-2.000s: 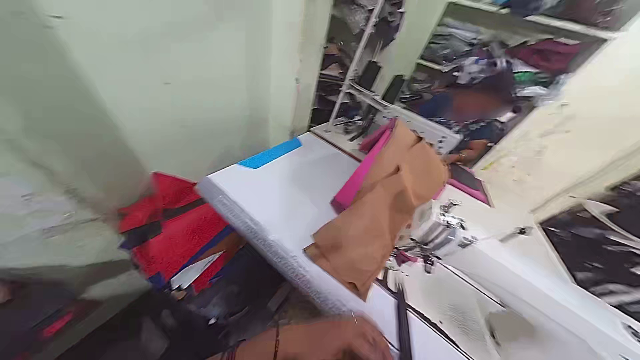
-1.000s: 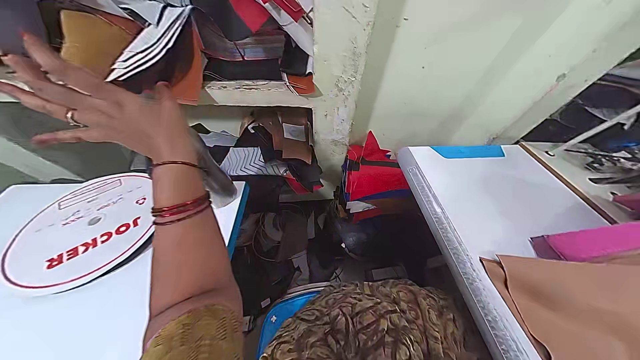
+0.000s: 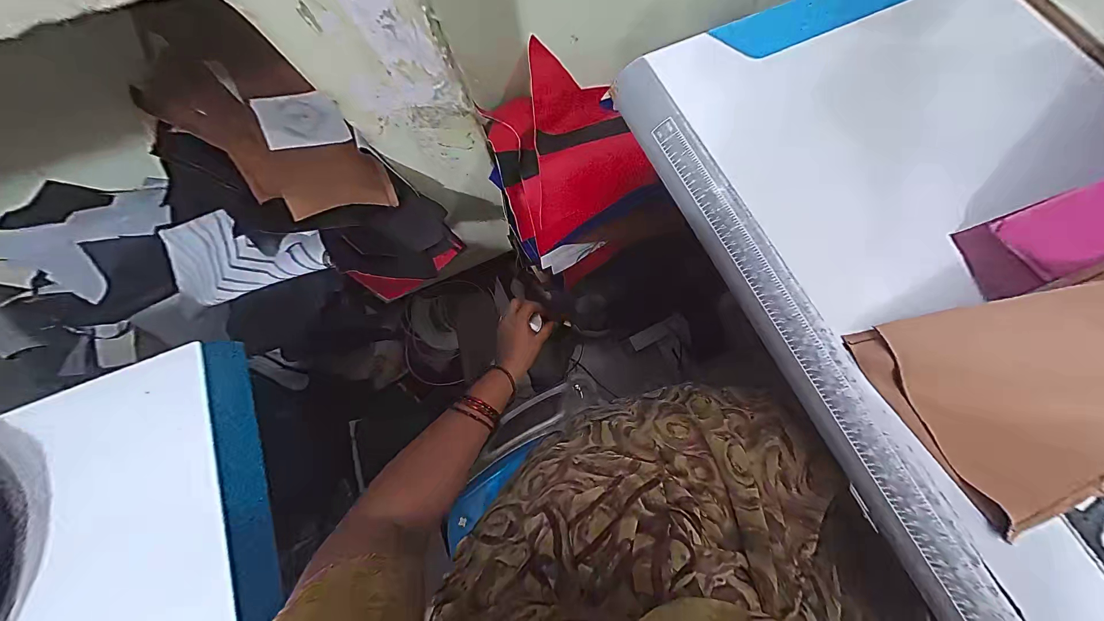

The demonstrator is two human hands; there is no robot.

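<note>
My left hand (image 3: 520, 335), with dark and red bangles at the wrist, reaches down into the dark gap between two white tabletops. Its fingers are bent beside a thin greyish piece and some small dark items. A small white spot shows at the fingers; whether it is a held object is unclear. Just beyond the hand hangs a stack of red, black and blue cut pieces (image 3: 578, 172). Left of it lies a coil of thin cord or wire (image 3: 431, 332). My right hand is out of view. Patterned brown cloth (image 3: 655, 509) covers my lap.
The right tabletop (image 3: 776, 164) has a printed ruler edge and bears folded brown pieces (image 3: 1009, 397) and a pink piece (image 3: 1052, 237). The left tabletop (image 3: 121, 483) has a blue edge. Shelves hold brown (image 3: 302, 172), black and striped white pieces. A blue seat (image 3: 492, 492) shows below.
My left hand, raised and spread over the left tabletop a second ago, is now low in the gap near the red pieces. The view has swung left and down from the sewing machine.
</note>
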